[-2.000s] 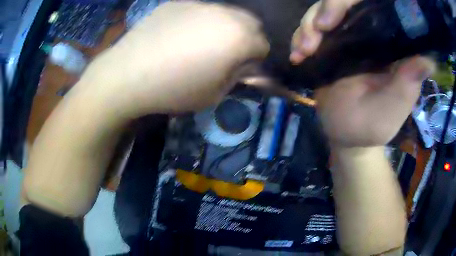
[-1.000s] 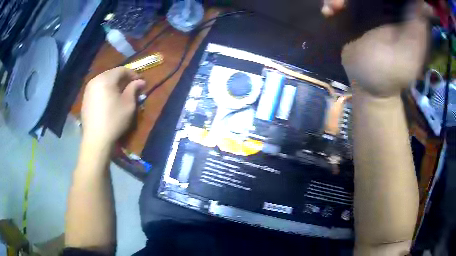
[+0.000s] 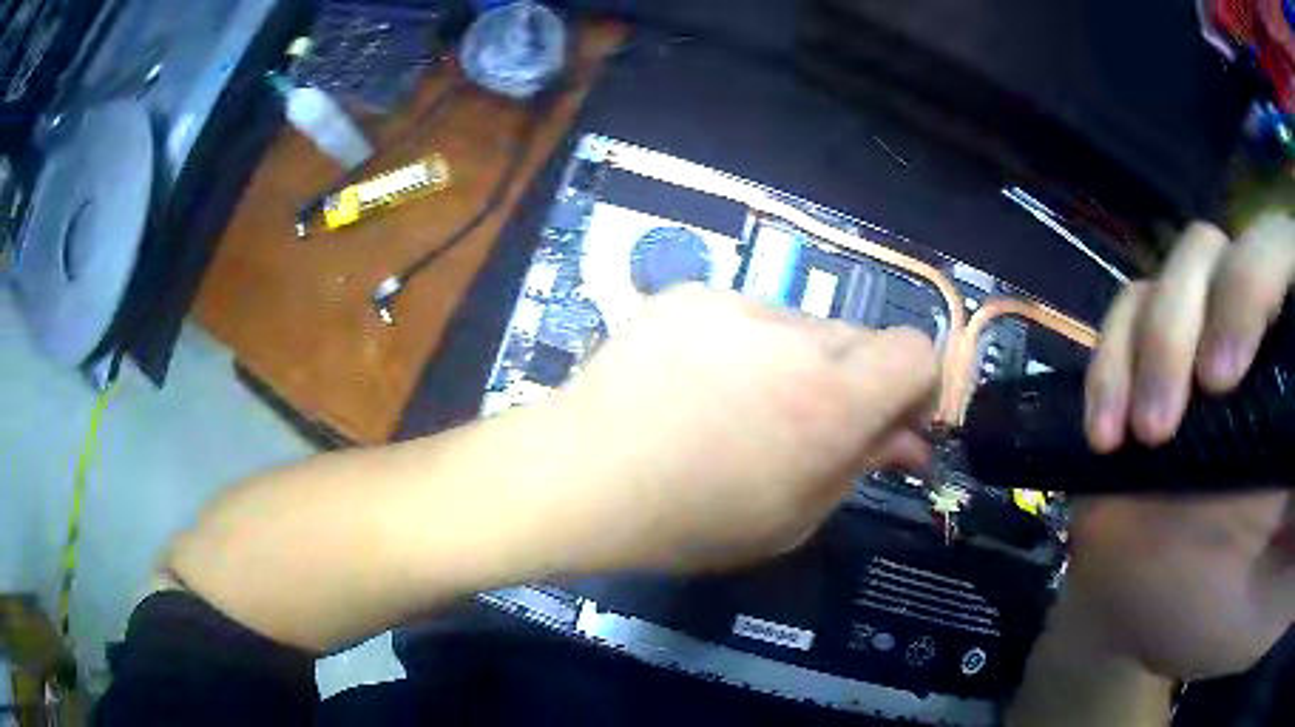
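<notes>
The opened laptop lies underside up, with a silver-grey fan (image 3: 670,259), copper-coloured heat pipes (image 3: 949,320) and a black battery pack with white print (image 3: 930,599). My left hand (image 3: 710,426) reaches across its middle, fingertips bent together beside the heat pipe; whether they hold anything is hidden. My right hand (image 3: 1186,334) is closed around a thick black object (image 3: 1037,433), whose end is close to my left fingertips. The object covers part of the laptop's right side.
On the brown bench (image 3: 306,320) at left are a yellow tube (image 3: 384,192), a black power cable with a small angled plug (image 3: 385,296) and a whitish dispensing bottle (image 3: 327,125). A round clear container (image 3: 513,50) stands at the top.
My left hand has moved from the power cable at left onto the laptop's middle. My right hand has come down from the top right, now with the thick black object over the laptop.
</notes>
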